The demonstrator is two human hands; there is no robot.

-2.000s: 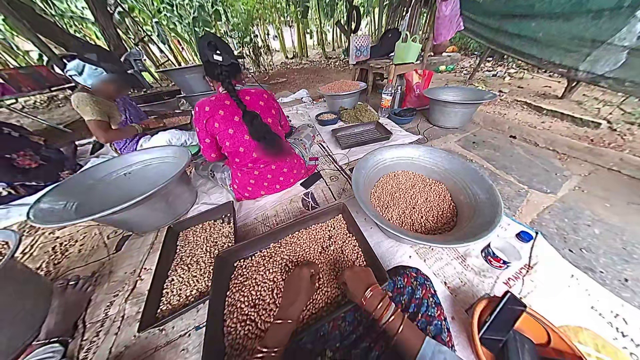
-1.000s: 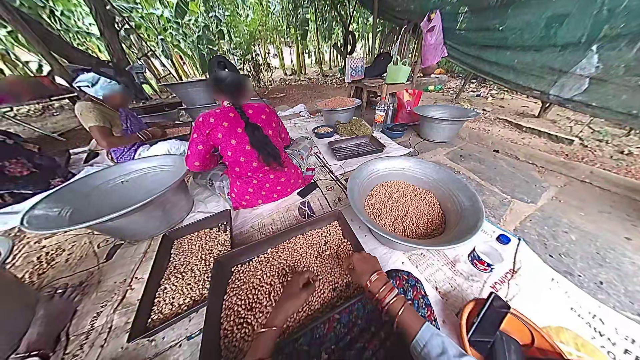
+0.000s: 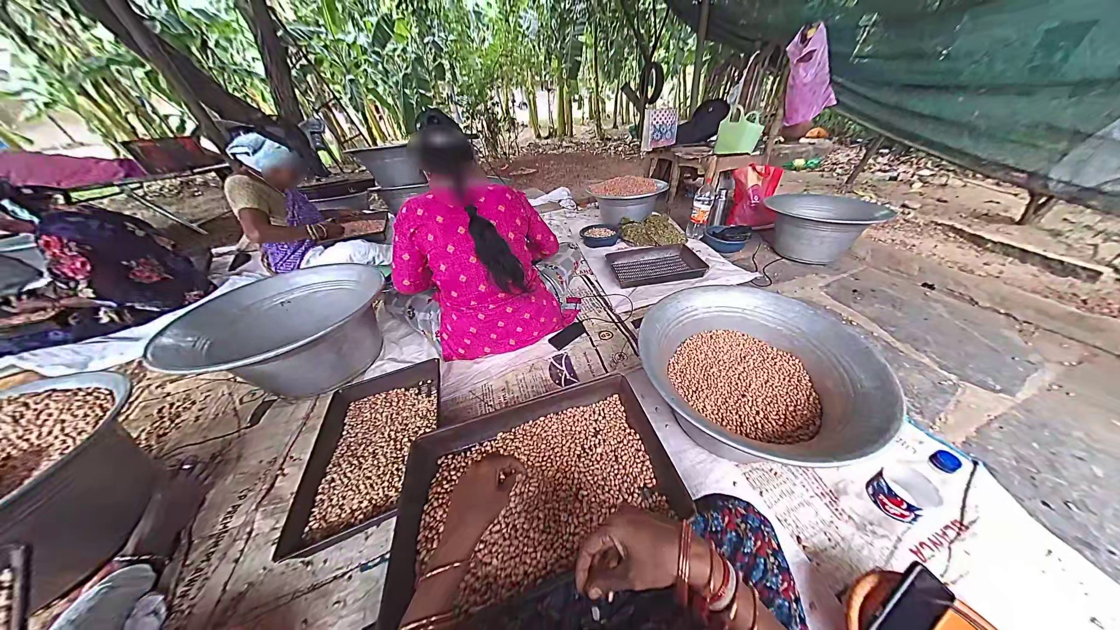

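A dark metal tray [image 3: 420,525] of pale brown peanuts or similar kernels [image 3: 560,490] lies in front of me. My left hand [image 3: 486,490] is over its left middle, fingers curled; what it holds, if anything, cannot be made out. My right hand [image 3: 626,551] hangs over the tray's near right edge, fingers bent together, with a small pale piece just under the fingertips. Bangles circle both wrists. Left of this tray lies a second, narrower tray [image 3: 302,525] of the same kernels. A wide aluminium basin [image 3: 862,385] with smaller-looking reddish kernels stands to the right.
A wide basin [image 3: 262,319] stands at left, another with kernels [image 3: 52,490] nearer. A person in pink [image 3: 490,280] sits ahead, a person with a head cloth [image 3: 280,210] beyond. At right are a cup [image 3: 892,494] and a phone [image 3: 914,599] over an orange container.
My right hand has drawn back from over the kernels to the tray's near right edge. My left hand remains over the kernels. The view has turned somewhat left.
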